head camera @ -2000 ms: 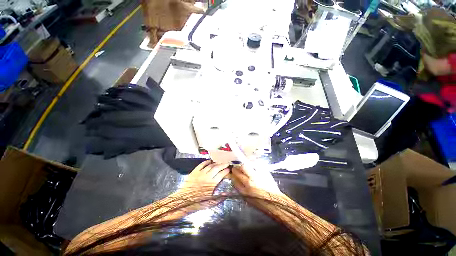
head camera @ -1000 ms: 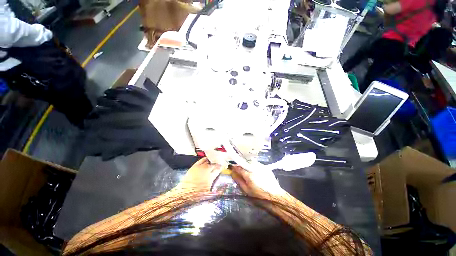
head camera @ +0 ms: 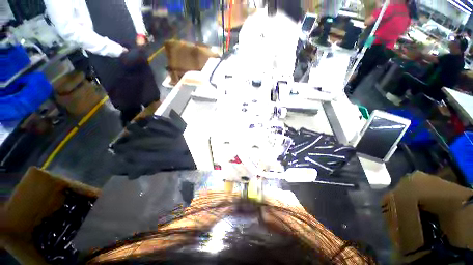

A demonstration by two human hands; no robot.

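Note:
The overexposed white sewing machine stands at the centre, with a small red mark low on its head. Small yellow parts show below the head, at the top of my hair. My left hand and my right hand are mostly covered by dark hair and washed out; their fingers and anything between them are hidden. Plain black pieces lie fanned left of the machine. White-lined black pieces lie to its right. A white rounded plate lies right of the needle area.
Open cardboard boxes with black material stand at the left and right. A control panel stands right of the machine. A person in white sleeves stands behind left; a person in red and a seated person are behind right.
The view has tilted up, so the scene sits lower and hair now covers my hands. The person in white sleeves has come more into view. The black piles look unchanged.

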